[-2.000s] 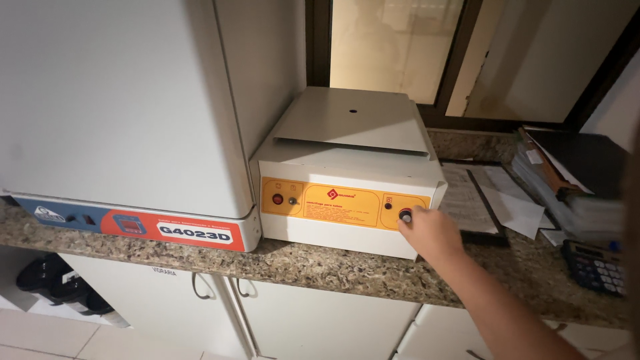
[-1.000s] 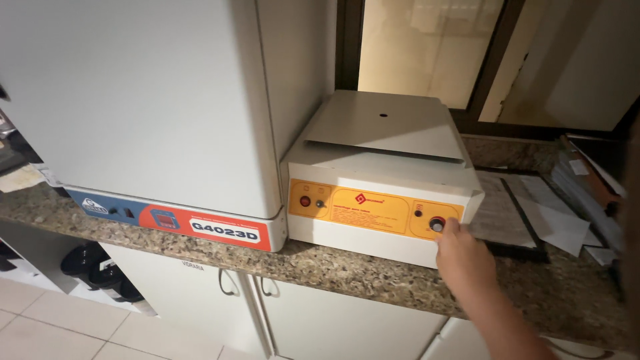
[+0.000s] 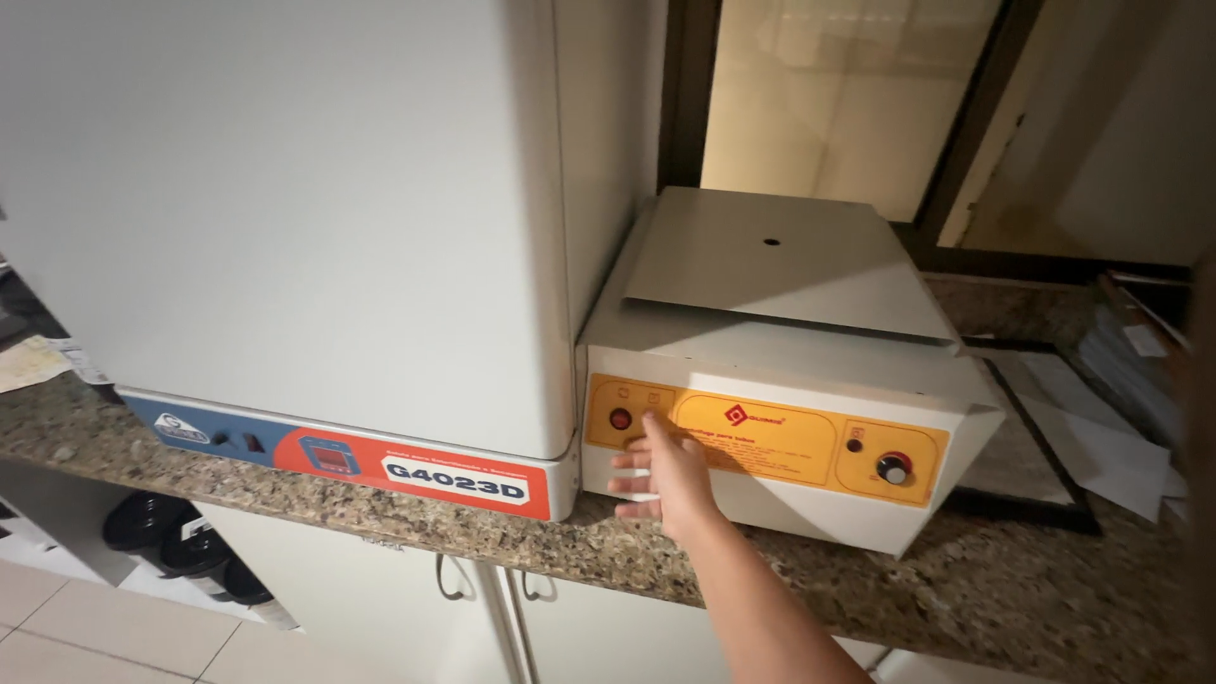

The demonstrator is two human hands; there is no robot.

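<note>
A white tube centrifuge (image 3: 760, 361) with a sloping lid (image 3: 779, 256) and a yellow control panel (image 3: 750, 437) stands on the granite counter. My right hand (image 3: 668, 470) is at the left part of that panel, fingers apart and holding nothing. Its index fingertip covers the spot just right of the red round button (image 3: 619, 419); whether it touches cannot be told. At the panel's right end is a black and silver knob (image 3: 894, 467), with a small dark indicator (image 3: 854, 446) beside it. My left hand is out of view.
A large white drying and sterilizing oven (image 3: 332, 209) stands close on the centrifuge's left. Papers (image 3: 1092, 418) and a dark frame lie to its right, near stacked folders (image 3: 1140, 332). Below the granite counter (image 3: 456, 522) are white cabinet doors (image 3: 608, 617) and black containers (image 3: 147, 521) on a shelf.
My right hand has left the knob at the panel's right end, where both earlier frames show it, and moved left to the area beside the red button.
</note>
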